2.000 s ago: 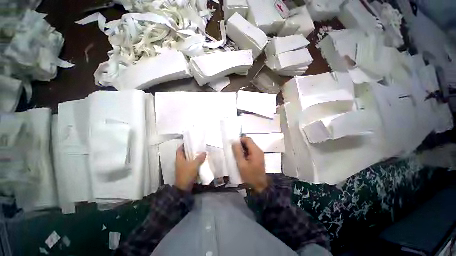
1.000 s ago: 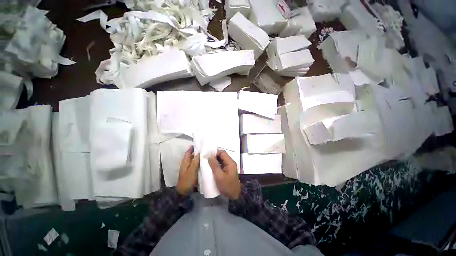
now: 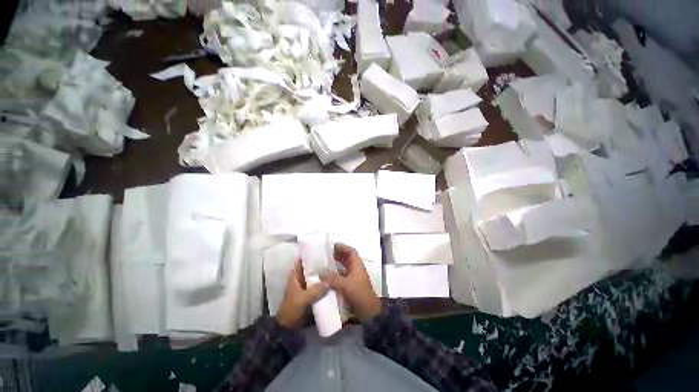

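A narrow folded stack of white cut pieces (image 3: pixel 316 260) is held upright in both hands, over the large white panels (image 3: pixel 318 200) in front of me. My left hand (image 3: pixel 297 298) grips its left side, with the thumb across its front. My right hand (image 3: pixel 352 282) grips its right side, with the thumb on its front. The fingers behind the stack are partly hidden. A column of small white rectangular stacks (image 3: pixel 418 249) lies just right of the large panels.
Wide white stacks (image 3: pixel 205 298) lie at left, ruffled bundles (image 3: pixel 92 107) at far left. A strip heap (image 3: pixel 268 46) and curved stacks (image 3: pixel 260 145) lie beyond. Block stacks (image 3: pixel 414 61) are at far centre, uneven layers (image 3: pixel 536 268) at right. White scraps cover the green floor (image 3: pixel 529 344).
Two seconds ago each hand held separate white pieces apart; now both hands hold one narrow stack together. The whole view has shifted, so the table sits lower and more of its far side shows.
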